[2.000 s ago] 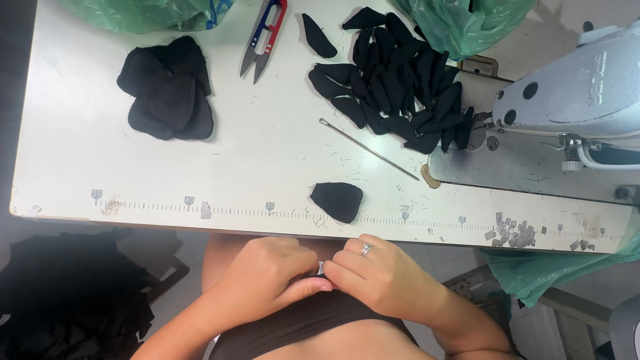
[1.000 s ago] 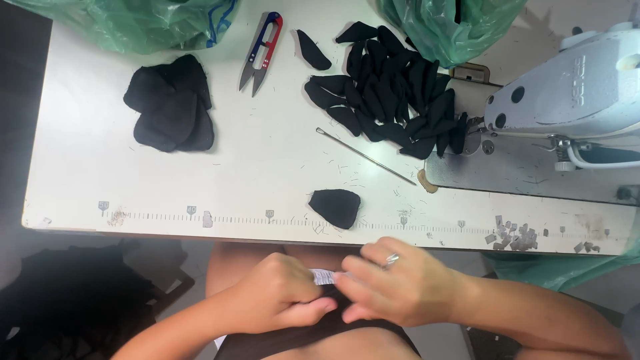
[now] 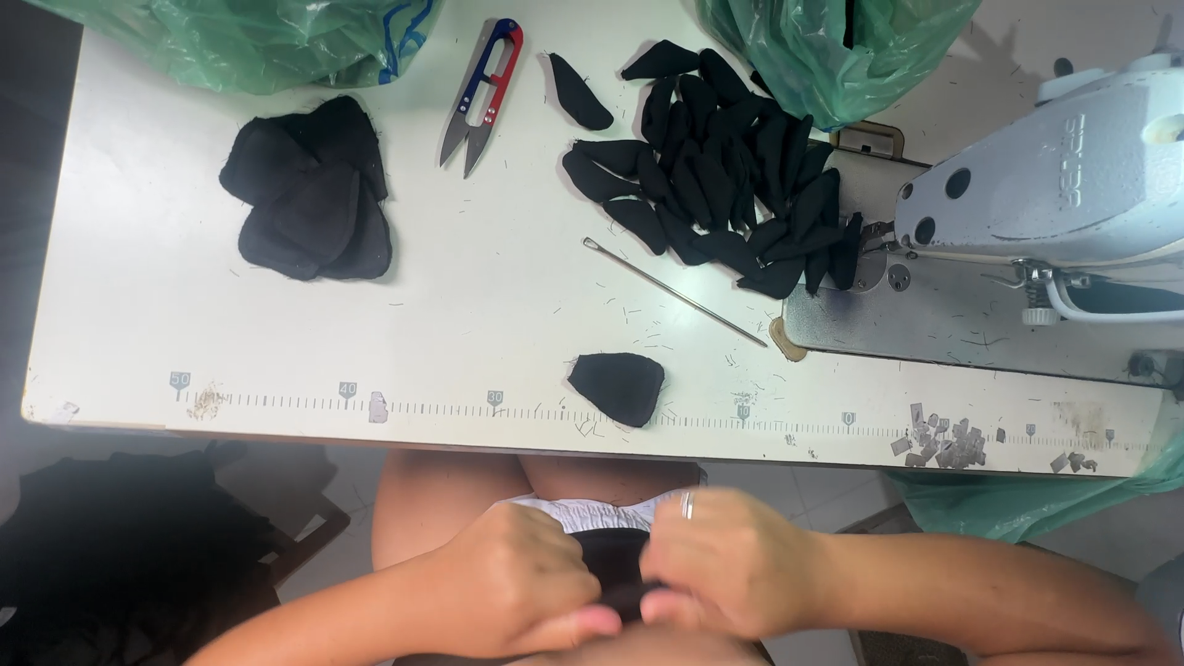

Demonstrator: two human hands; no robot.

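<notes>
My left hand (image 3: 509, 583) and my right hand (image 3: 731, 564), a ring on one finger, are closed on black fabric (image 3: 615, 569) stretched between them over my lap. Both are slightly blurred. A single black fabric piece (image 3: 618, 388) lies at the table edge just beyond them. A stack of black fabric pieces (image 3: 310, 199) rests at the left. A heap of narrow black fabric pieces (image 3: 712, 162) reaches the presser foot of the sewing machine (image 3: 1045, 176). Thread snips (image 3: 483, 97) and a thin metal rod (image 3: 673, 291) lie on the tabletop.
Green plastic bags (image 3: 250, 42) sit along the far side, one beside the heap. The white table (image 3: 444, 314) has a printed ruler near its front edge. Small grey chips (image 3: 943, 439) lie at the right. Dark fabric (image 3: 120, 536) is piled below the table at left.
My hands have moved apart and lower, with black fabric showing between them. The small white printed piece seen between them earlier no longer shows. The pieces on the table have stayed put.
</notes>
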